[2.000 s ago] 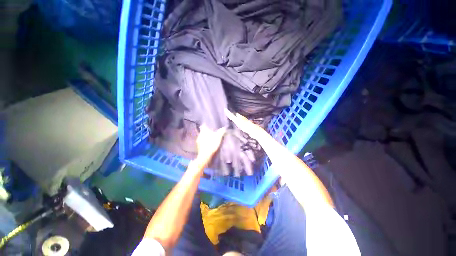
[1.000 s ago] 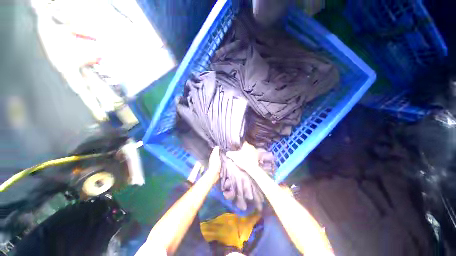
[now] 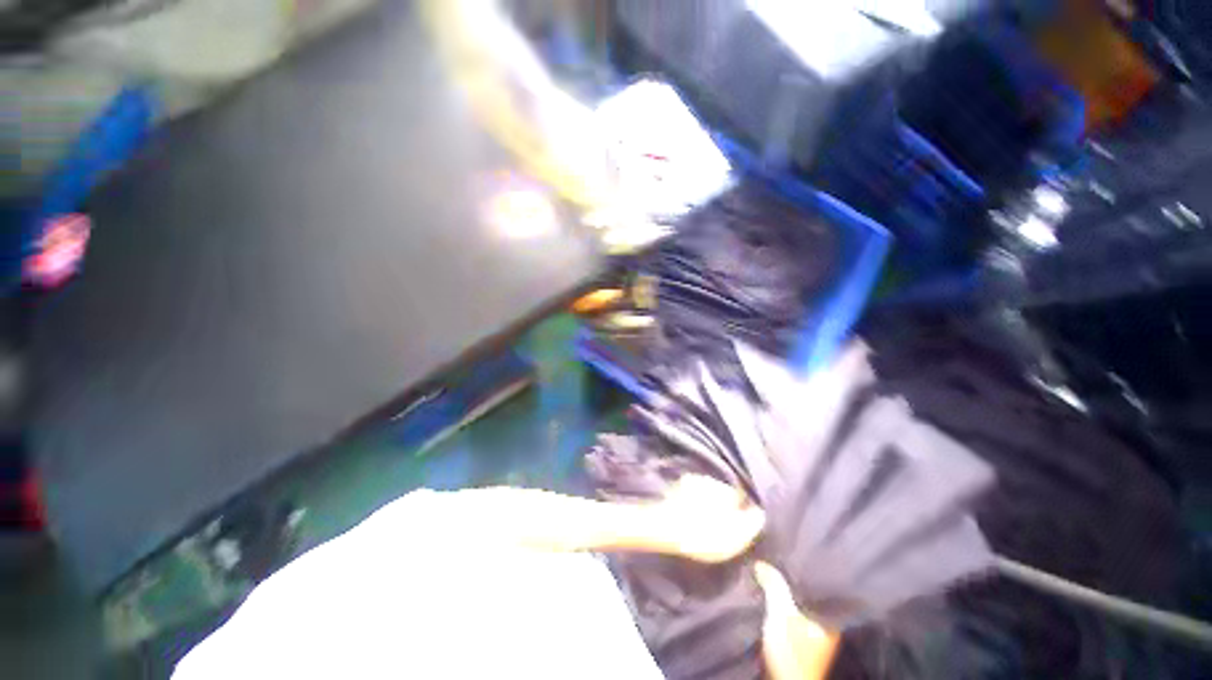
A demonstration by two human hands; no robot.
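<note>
A bunch of dark, purple-grey garment pieces (image 3: 877, 492) fans out in front of me at the right of the view, gathered at its left side. My left hand (image 3: 711, 518), at the end of a bright, overexposed arm and sleeve, grips the gathered part. My right hand (image 3: 795, 640) is low in the picture, partly cut off, and holds the bunch from below. The blue crate (image 3: 851, 272) is behind the bunch, with more dark cloth (image 3: 744, 259) in it. The picture is blurred by motion.
A wide dark padded table (image 3: 293, 253) fills the left, with a blue bar (image 3: 100, 146) and a small pink-red thing (image 3: 57, 250) at its far side. Scissors-like loops (image 3: 614, 308) lie beside a white board (image 3: 658, 153). Dark cloth lies to the right.
The view has swung towards the table on the left. The bunch is lifted out of the crate in both hands and spread to the right; the crate now sits behind it.
</note>
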